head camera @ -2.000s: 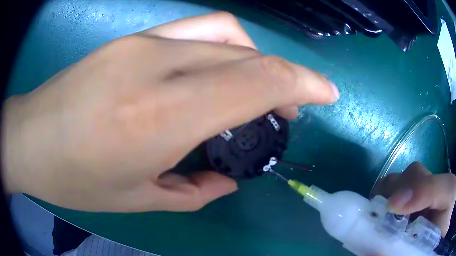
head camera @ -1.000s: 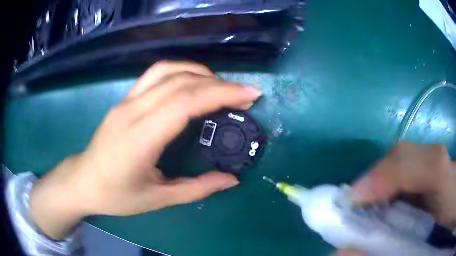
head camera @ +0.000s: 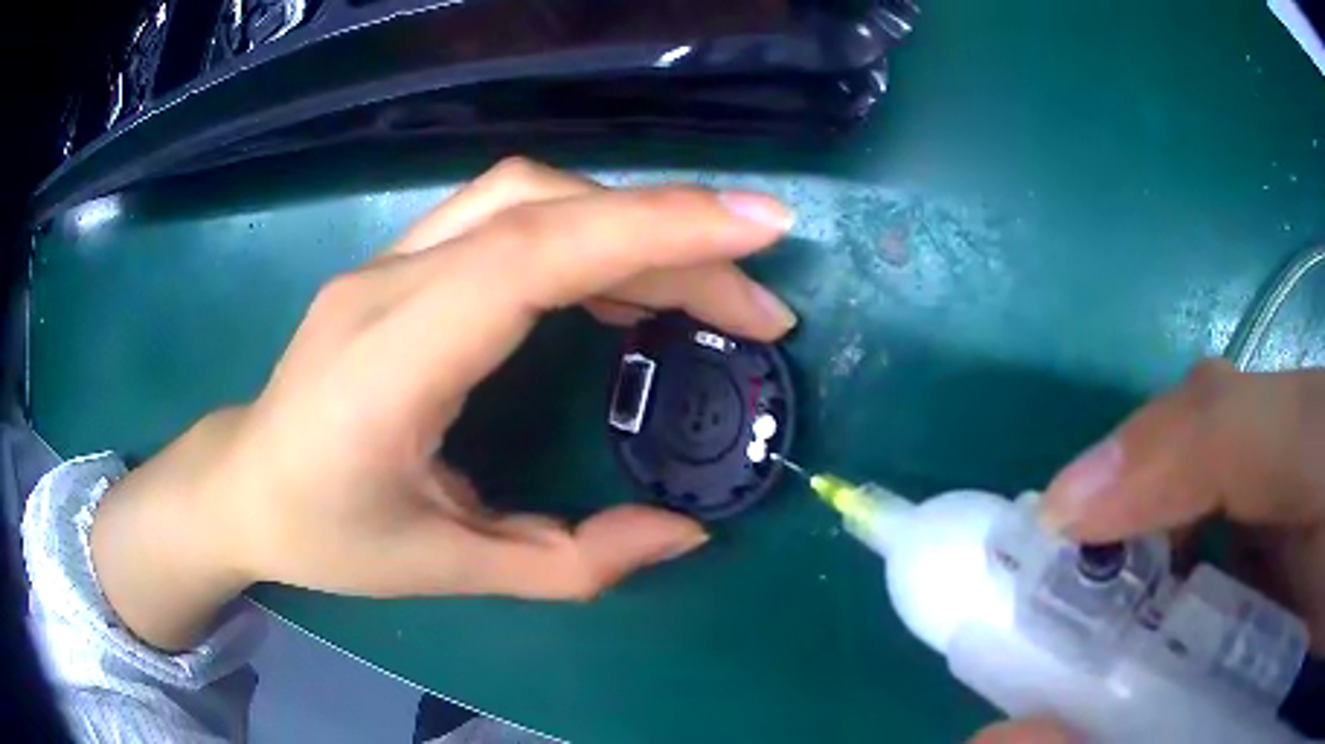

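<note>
My left hand (head camera: 422, 393) holds a round black speaker unit (head camera: 702, 422) by its rim, between thumb and fingers. A white-edged rectangular socket (head camera: 632, 393) shows at the disc's left side. Two white glue dots (head camera: 762, 438) sit near the right rim, with a thin red wire beside them. My right hand (head camera: 1213, 465), cut off by the right edge, grips the white glue syringe (head camera: 1003, 596). The needle with its yellow-green hub (head camera: 836, 496) points at the lower glue dot; whether the tip touches cannot be told.
A shiny black plastic tray stack (head camera: 480, 87) lies across the upper left of the green bench (head camera: 1017, 233). A clear hose (head camera: 1271, 305) curves at the right edge. A white piece (head camera: 1301, 29) shows at the top right corner.
The unit has turned in my left hand, and the view has shifted so the black trays came in. The needle moved away from the dots, then back close to them.
</note>
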